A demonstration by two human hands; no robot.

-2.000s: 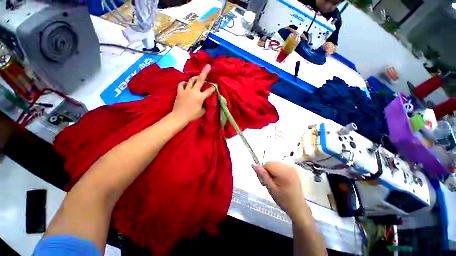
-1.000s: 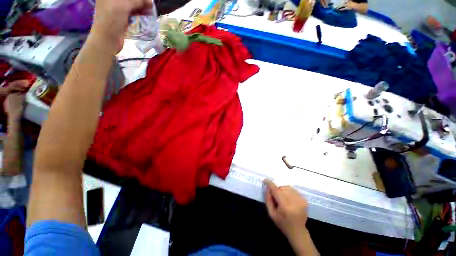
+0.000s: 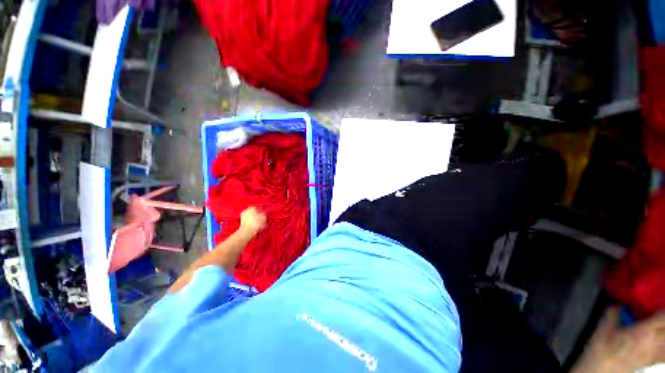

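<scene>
A blue plastic crate [image 3: 311, 156] stands on the floor left of centre, filled with crumpled red cloth [image 3: 273, 244]. My left hand [image 3: 253, 218] is down on this cloth inside the crate, small and blurred. I cannot tell whether its fingers grip any cloth. My right hand [image 3: 620, 346] is at the lower right corner, blurred and cut off by the edge, close below another mass of red cloth [image 3: 642, 273]. Its fingers do not show clearly.
A larger red heap [image 3: 273, 44] is beyond the crate. A white bench top [image 3: 390, 164] is beside the crate and my dark-clothed legs. A black phone [image 3: 467, 23] lies on another white top. A pink folded item [image 3: 135, 233] and white-topped benches stand at left.
The view has swung from the sewing table down to the floor. My left hand has moved from the tied red bundle on the table into the crate. The green strip is out of view.
</scene>
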